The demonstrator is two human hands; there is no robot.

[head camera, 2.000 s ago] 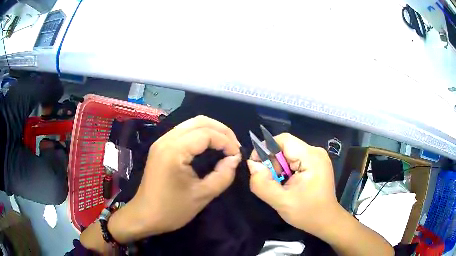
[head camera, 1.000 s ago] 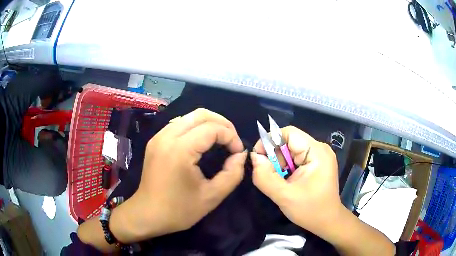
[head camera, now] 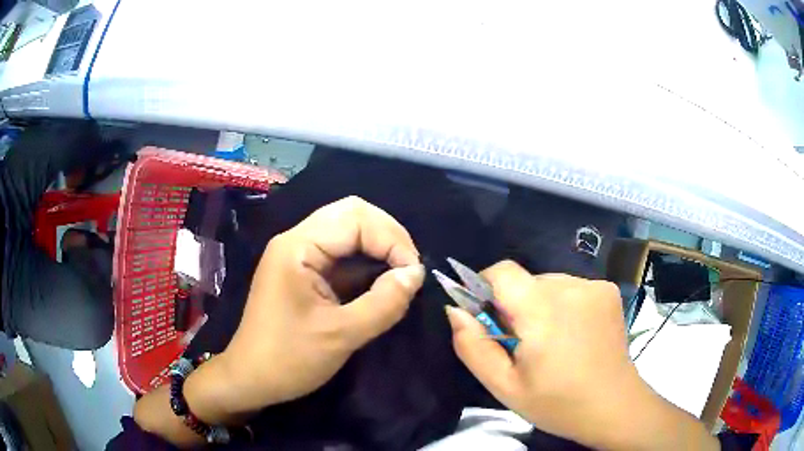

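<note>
The black garment (head camera: 379,352) lies dark and loose over the lap, with little detail visible. My left hand (head camera: 331,299) is above it with thumb and index fingertips pinched together; a tiny dark bit shows at the fingertips, too small to tell whether it is thread or cloth. My right hand (head camera: 547,343) holds the thread snips (head camera: 476,304), whose two silver blades are apart and point up and left, close to the left fingertips. The blue handle shows; the pink one is mostly hidden by the fingers. A white cloth (head camera: 489,430) is bunched at the bottom.
The white table (head camera: 423,79) with a ruler edge runs across the top. A red basket (head camera: 152,264) is at left beside a seated person's dark-clothed leg (head camera: 57,299). A cardboard box (head camera: 749,317) and blue basket (head camera: 780,352) are at right. Black-handled scissors (head camera: 739,25) lie top right.
The right hand has turned and moved slightly right and down, its fingertips now apart from the left ones. The snips have tilted further left. The left hand has shifted slightly left, still pinching.
</note>
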